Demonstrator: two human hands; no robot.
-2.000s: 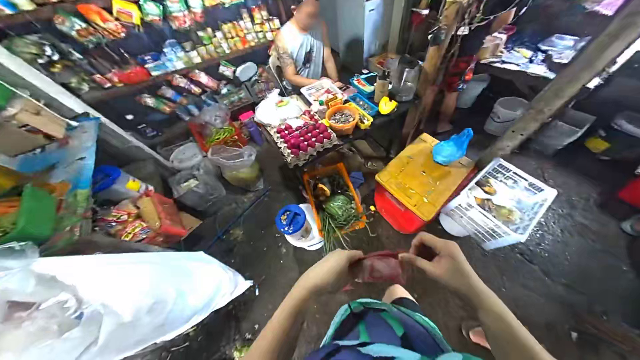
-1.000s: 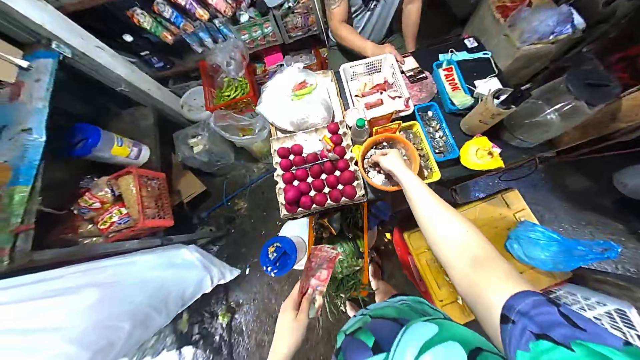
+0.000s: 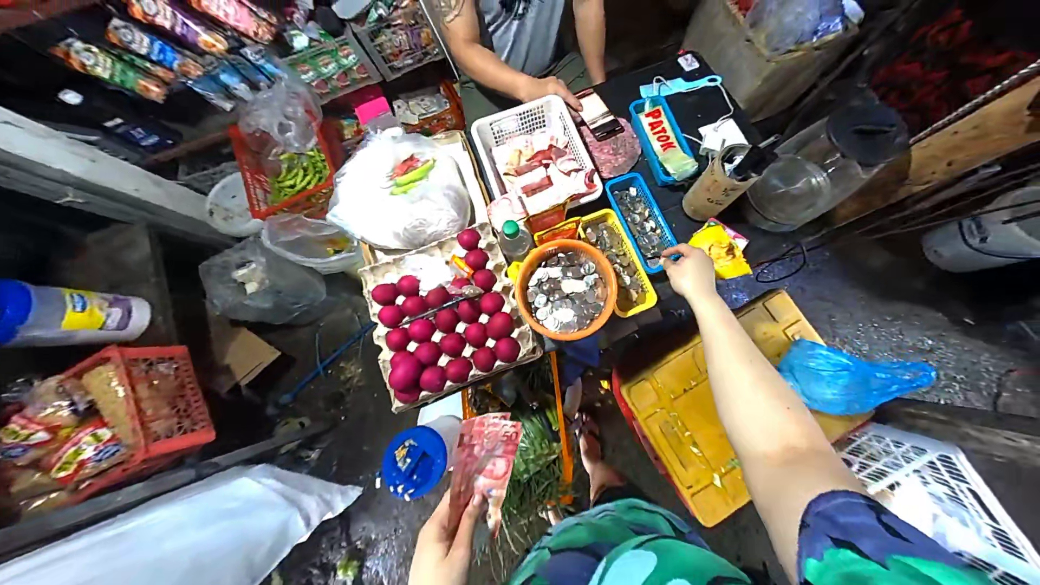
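My left hand [image 3: 449, 532] grips red banknotes [image 3: 486, 457] low in the view, in front of a blue-lidded tub [image 3: 414, 461]. Reaching out over the table, my right hand [image 3: 689, 271] has its fingertips at the near end of a blue basket [image 3: 666, 258] of coins; whether a coin is between them I cannot tell. To its left are a yellow basket [image 3: 647, 304] with coins and an orange bowl [image 3: 608, 302] full of coins. A yellow packet [image 3: 721, 249] lies just right of the hand. Red eggs [image 3: 445, 320] sit in a carton tray left of the bowl.
Across the table a person's hand [image 3: 552, 91] rests by a phone [image 3: 599, 114] and a white basket [image 3: 479, 130] of meat. A yellow lid [image 3: 691, 422] with a blue plastic bag [image 3: 849, 376] lies below my right arm. Red crates and a white sack [image 3: 179, 528] are at left.
My right hand has moved from the orange coin bowl rightward to the blue coin basket. Two seconds ago both my hands held the red notes; my left hand alone holds them now. The view has come nearer the table.
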